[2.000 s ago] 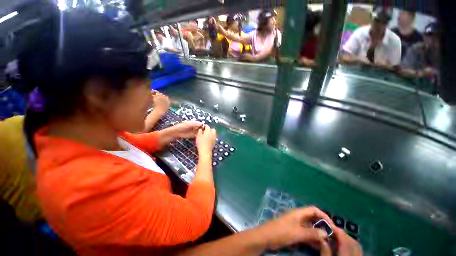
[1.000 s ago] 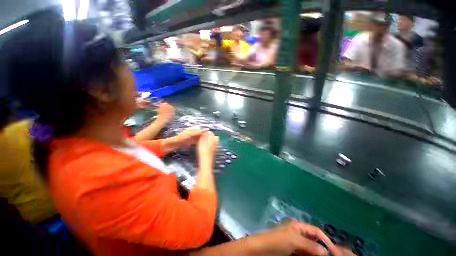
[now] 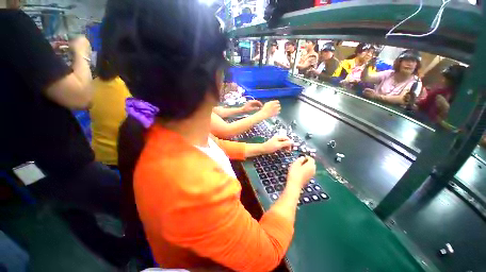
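Neither my left hand nor my right hand is in the picture. Nearest in front is a worker in an orange top (image 3: 186, 191), seated at the green bench (image 3: 341, 228). This worker's two hands are raised over a tray (image 3: 273, 180) with rows of black square modules, several with a pale centre. Whether those hands hold a part is too small to tell. Small silvery-white pieces (image 3: 305, 150) lie loose by the tray's belt side.
The dark conveyor belt (image 3: 367, 159) carries a few scattered small parts (image 3: 446, 248). Blue crates (image 3: 266, 79) stand at the far end. A green post (image 3: 453, 143) rises at right. A white cable (image 3: 438, 21) hangs by the overhead shelf. A person in black (image 3: 42, 106) stands at left; workers sit opposite.
The view has swung left and up. My hands, the dark square unit in them and the nearby tray have left the picture. The person in black has come into view.
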